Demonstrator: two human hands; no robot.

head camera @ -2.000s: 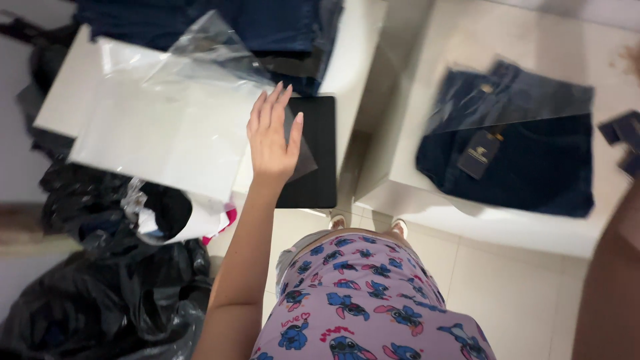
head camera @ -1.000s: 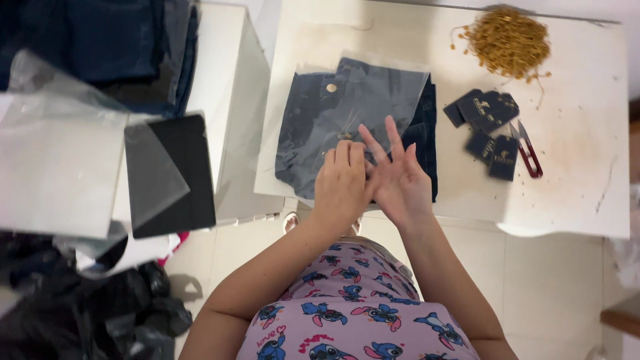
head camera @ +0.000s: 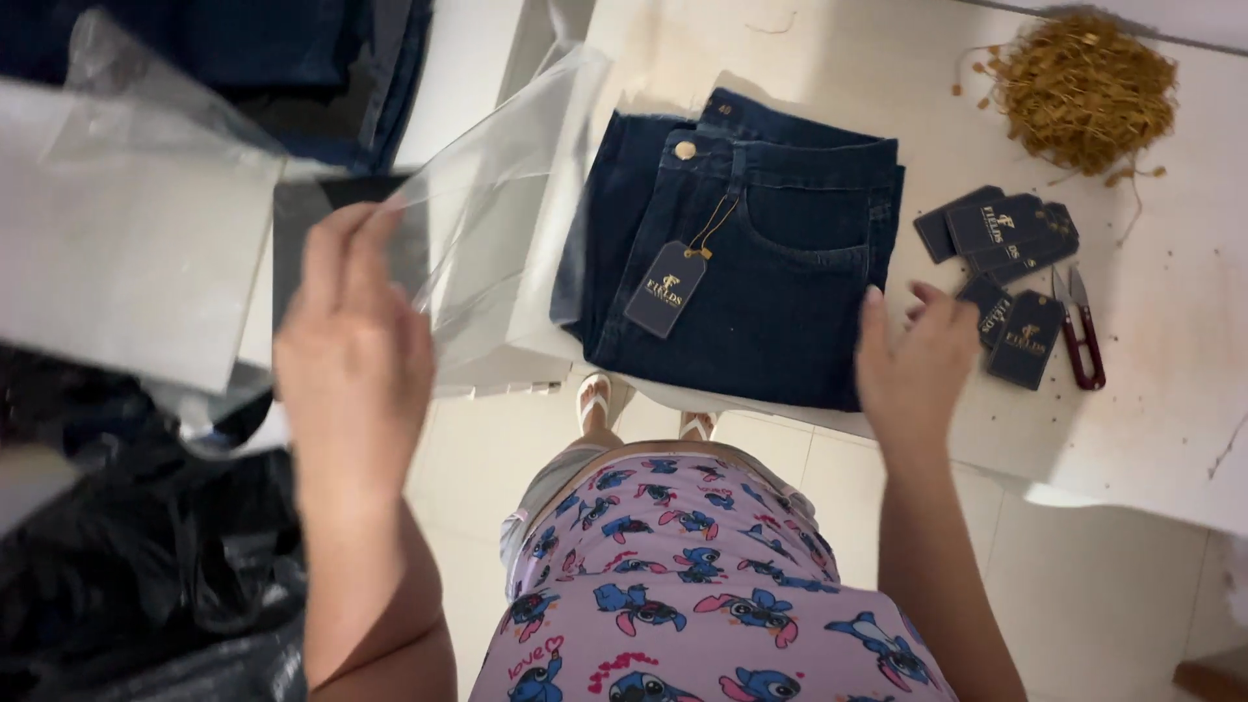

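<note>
Folded dark blue jeans [head camera: 780, 292] lie on the white table, with a metal button and a dark hang tag [head camera: 667, 290] tied on by a gold string. My left hand [head camera: 356, 322], off to the left of the jeans, grips a clear plastic bag [head camera: 507, 185] by its edge; the bag stretches toward the jeans' left side. At the right edge of the jeans is my right hand [head camera: 916, 366], fingers bent and apart, thumb near the denim, holding nothing.
Loose hang tags [head camera: 1024, 336], red-handled thread snips [head camera: 1080, 331] and a pile of gold tag strings [head camera: 1087, 93] lie at right. On the left are a dark flat tablet-like object [head camera: 297, 244], white plastic-covered sheets [head camera: 127, 224], more jeans [head camera: 244, 44] and black plastic bags [head camera: 146, 556].
The clear plastic that lay over the jeans is now in my left hand, off to the left. My hands, together over the jeans before, have moved apart. The hang tag shows uncovered.
</note>
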